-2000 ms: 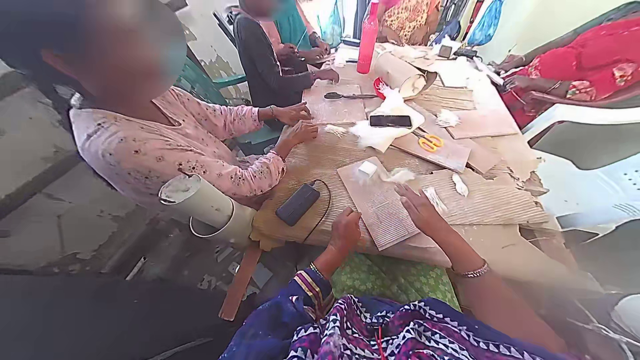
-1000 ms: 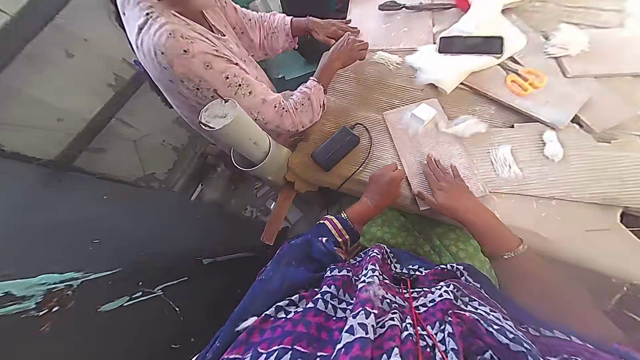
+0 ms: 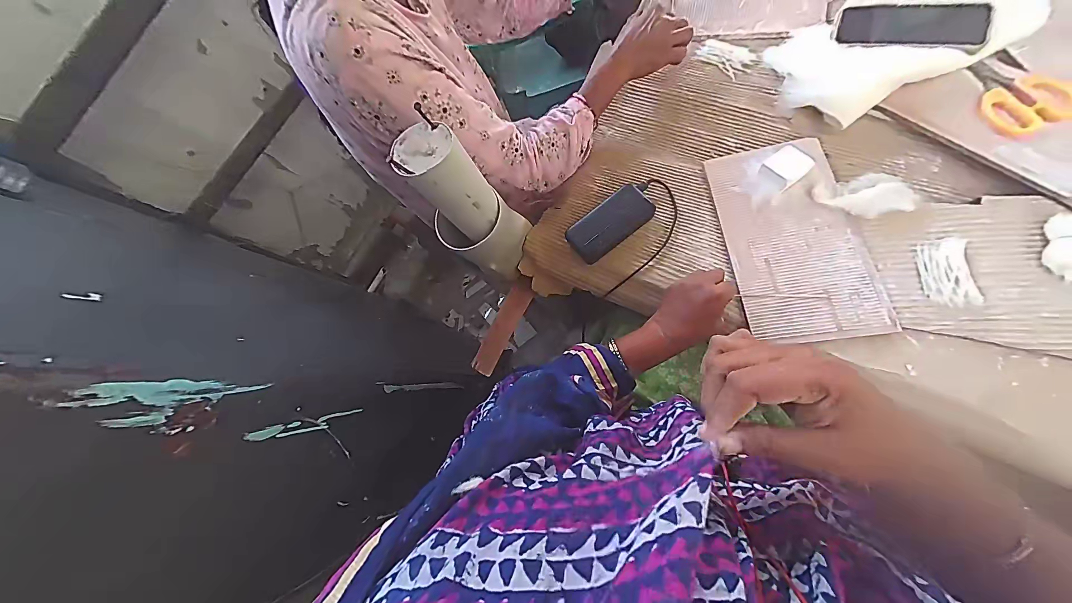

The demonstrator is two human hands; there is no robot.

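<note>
My left hand (image 3: 691, 308) is curled into a fist at the table's edge, beside the lower left side of a ribbed clear board (image 3: 808, 251). A small white block (image 3: 787, 167) and a tuft of white cotton (image 3: 875, 195) lie at the board's upper part. My right hand (image 3: 766, 385) is over my lap, fingertips pinched together at the patterned cloth (image 3: 586, 502); a bit of white fluff seems to be between them, though blur hides the detail. Thin white cotton wicks (image 3: 948, 270) lie right of the board.
A black power bank (image 3: 610, 224) with a cable lies left of the board. Beyond are a phone (image 3: 913, 24) on white cotton and orange-handled scissors (image 3: 1026, 105). A co-worker's hand (image 3: 653, 42) is at the upper middle. White pipes (image 3: 456, 188) stand by the table corner.
My right hand has moved off the ribbed board, back to the cloth on my lap. My left hand remains by the board's edge. The view has tilted down.
</note>
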